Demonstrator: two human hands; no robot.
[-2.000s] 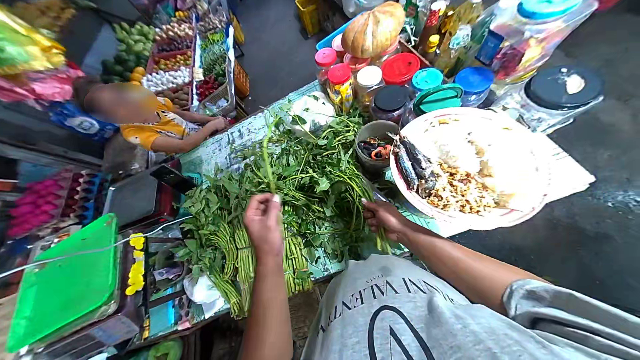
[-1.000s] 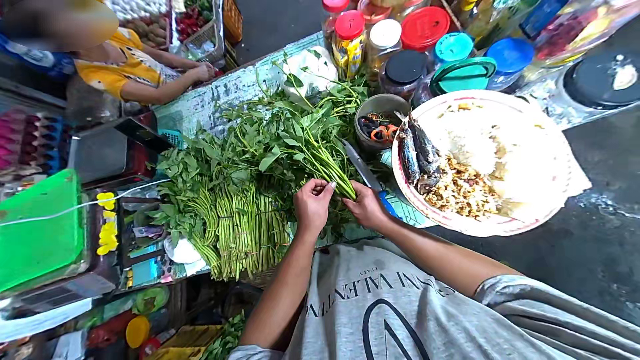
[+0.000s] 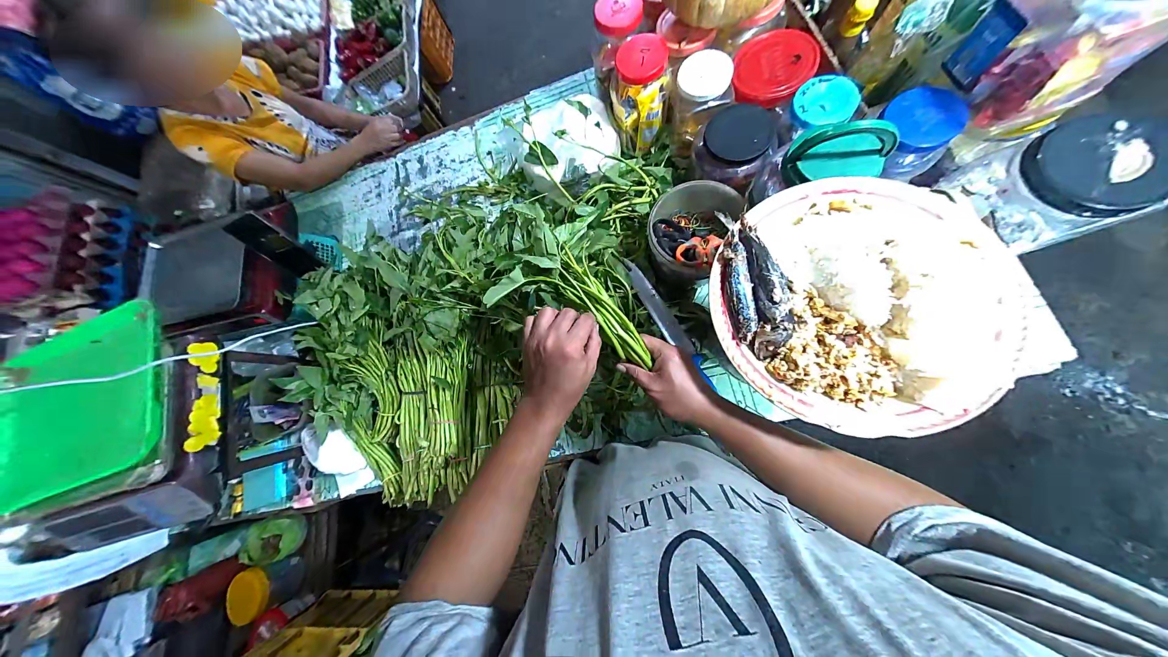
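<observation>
My right hand (image 3: 673,379) grips the lower stems of a small bunch of leafy greens (image 3: 602,306), whose leaves point away from me. Just left of those stems is my left hand (image 3: 560,351), fingers curled over the greens; whether it holds any is hidden. Tied bundles of green stems (image 3: 424,411) lie side by side to the left, leaves outward. A knife (image 3: 655,301) with a blue handle lies right of the bunch, near a grey pot (image 3: 698,196) holding orange-handled scissors (image 3: 701,249).
A large plate (image 3: 949,415) with fish and rice is at the right, below lidded jars (image 3: 739,137). A white plastic bag (image 3: 575,137) lies behind the greens on the worn table (image 3: 365,205). A green tray (image 3: 82,411) is left. Another person (image 3: 265,132) sits across, upper left.
Two seconds ago my left hand was raised with a stem, apart from my right hand; now both are close together at the bunch. The view has shifted closer over the table.
</observation>
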